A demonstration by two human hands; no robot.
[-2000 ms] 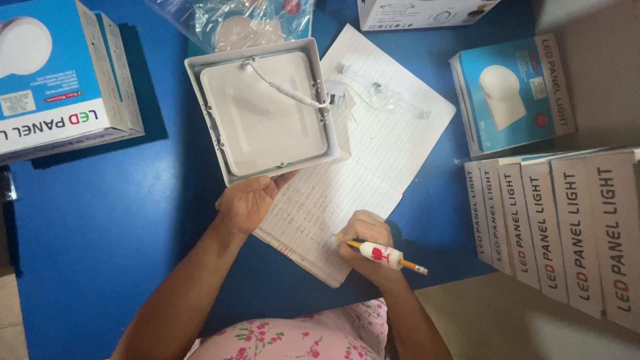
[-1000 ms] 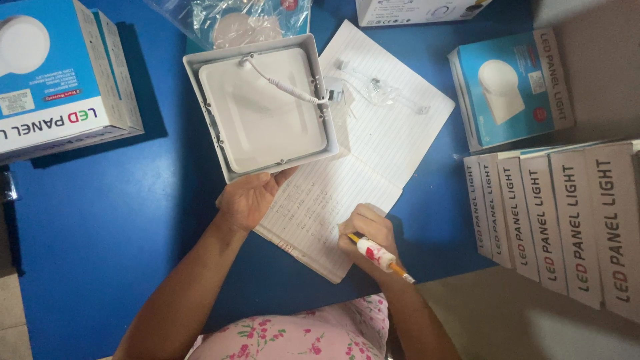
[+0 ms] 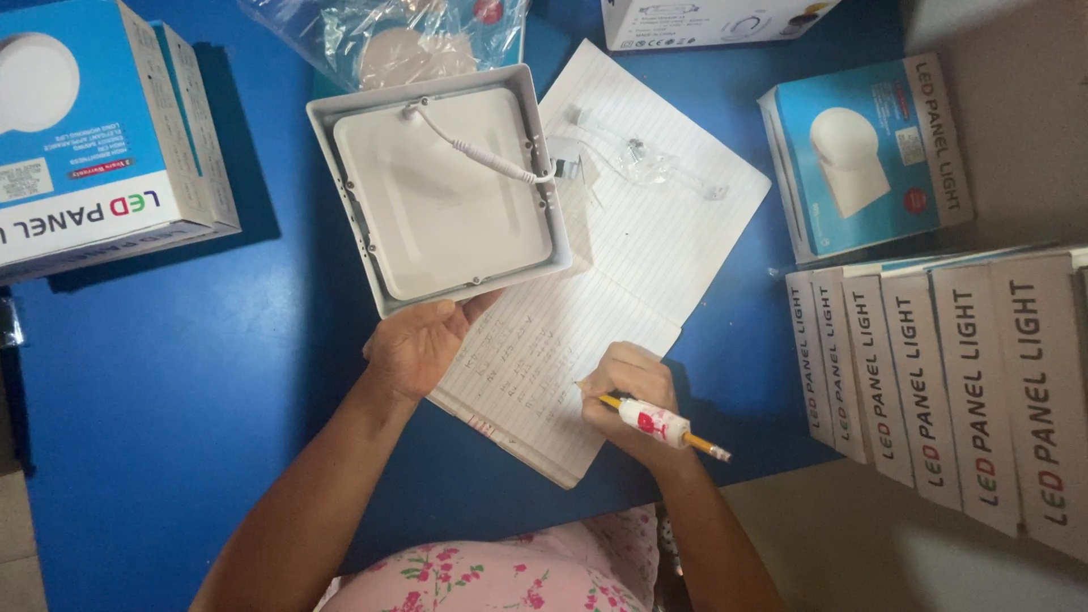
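My left hand (image 3: 418, 347) holds the near edge of a square white LED panel light (image 3: 446, 191), tilted with its back facing up; a white cable with a connector runs across it. My right hand (image 3: 633, 399) grips a yellow pencil (image 3: 707, 445) with a white and red sleeve, its tip on the lower page of an open lined notebook (image 3: 629, 280). That page bears handwritten lines. A clear plastic bag (image 3: 650, 161) with small screws lies on the upper page. Part of the notebook is hidden under the light.
On the blue table (image 3: 170, 382), LED panel light boxes (image 3: 93, 144) stand at the left. Another box (image 3: 858, 157) leans at the right, above a row of boxes (image 3: 977, 391). Clear plastic wrapping (image 3: 416, 42) and a white carton (image 3: 714, 24) are at the far edge.
My right hand stays at the lower page, and the pencil's angle has shifted slightly. My left hand keeps its hold on the light, which has barely moved.
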